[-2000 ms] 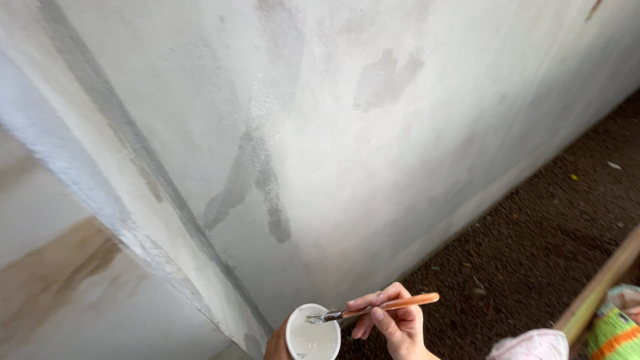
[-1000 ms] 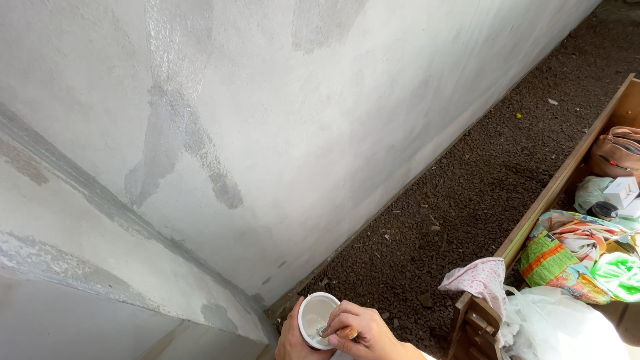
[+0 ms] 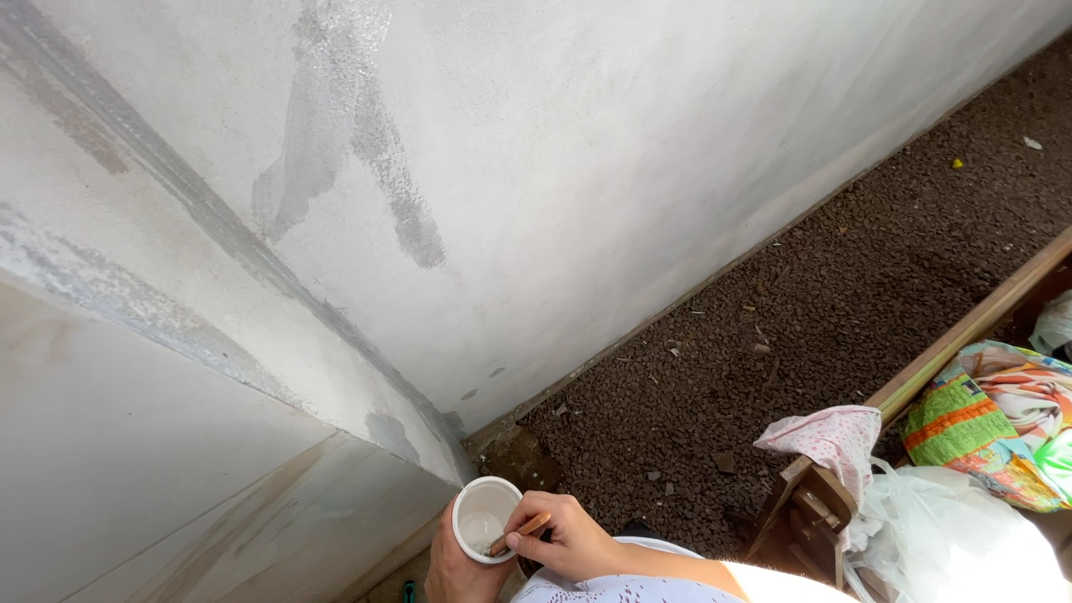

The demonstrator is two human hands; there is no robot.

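At the bottom middle, my left hand (image 3: 459, 563) is wrapped around a white plastic cup (image 3: 488, 512) with some whitish liquid in its bottom. My right hand (image 3: 559, 536) grips the orange-brown wooden handle of a paintbrush (image 3: 528, 531) at the cup's right side. The brush tilts down into the cup, and its bristles are mostly hidden. Beyond the hands rises a whitish painted wall (image 3: 569, 209) with darker grey damp-looking patches (image 3: 310, 159) and a grey strip along its inner corner.
Dark gravel (image 3: 754, 360) runs along the wall's foot. At the right stands a wooden bench (image 3: 938, 352) holding a pink dotted cloth (image 3: 829, 440), a white plastic bag (image 3: 946, 536) and a colourful bag (image 3: 963, 423). Marble-look panels (image 3: 251, 511) line the lower left.
Two seconds ago the brush lay nearly level across the cup's rim; now its bristle end is down in the cup, with my right hand close beside the rim. The view has shifted.
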